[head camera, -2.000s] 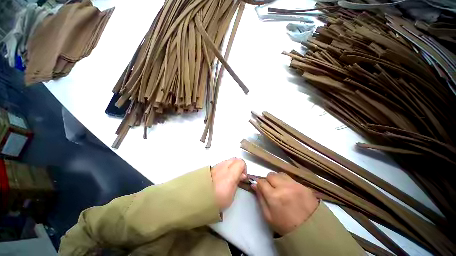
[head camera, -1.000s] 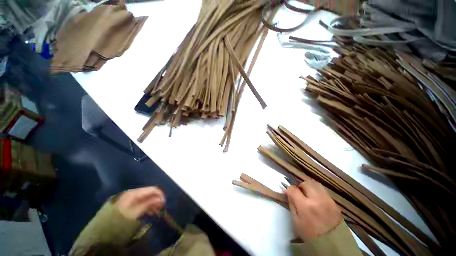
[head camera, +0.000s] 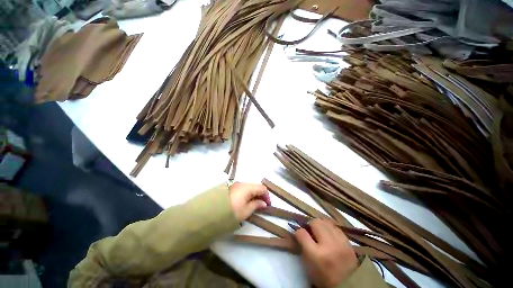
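Note:
My left hand (head camera: 247, 200) is at the near table edge, its fingers closed on the end of a brown strap (head camera: 286, 214). My right hand (head camera: 328, 247) is to its right, over several straps, with a small dark pointed tool (head camera: 293, 226) showing at its fingertips; most of the tool is hidden in the hand. Two more strap ends lie below, between the hands. The near strap bundle (head camera: 349, 197) lies just beyond and right of my right hand.
A fanned strap bundle (head camera: 208, 95) lies at upper left with a dark flat object (head camera: 136, 133) under it. The large strap heap (head camera: 416, 124) fills the right, grey material (head camera: 427, 19) behind it. Leather pieces (head camera: 81, 56) sit at the far left table edge.
My left hand has come back from beside the table onto the straps and now holds a strap end. My right hand has moved slightly left and down, with the tool still in it.

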